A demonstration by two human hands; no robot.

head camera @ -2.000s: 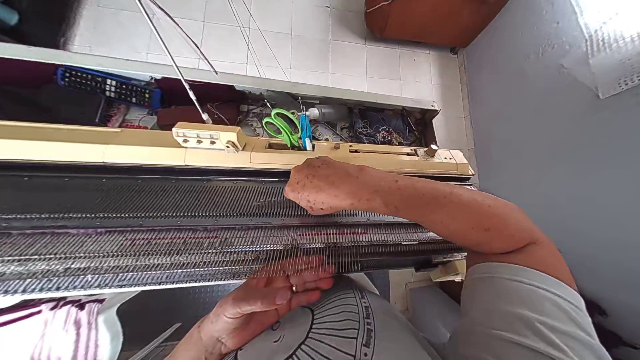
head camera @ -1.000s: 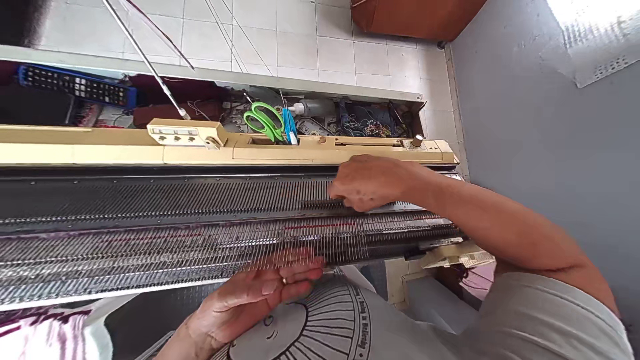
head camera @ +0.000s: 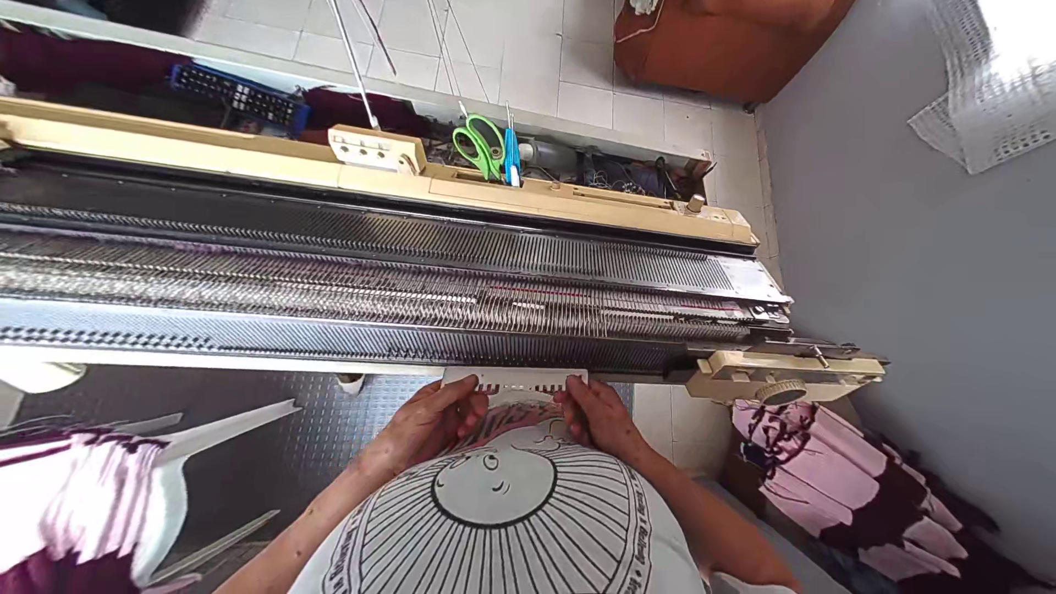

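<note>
A knitting machine with two beds of needles stretches across the view. At its front edge, near my body, my left hand and my right hand hold the two ends of a flat white toothed tool, which looks like a needle pusher or transfer comb. Thumbs lie on top of it; the other fingers are curled partly out of sight beneath. A cream carriage rests at the right end of the front bed. Green-handled scissors and a blue-handled tool stand in the rear cream rail.
Thin metal yarn rods rise behind the machine. A blue tray of small parts lies beyond the rail at left. Pink and maroon knitted fabric hangs at lower right, with more fabric at lower left. A grey wall borders the right side.
My right hand has come off the rear needle bed to the front edge. My left hand has left the underside of the needles. Both now hold the white tool. The view has shifted toward the right end.
</note>
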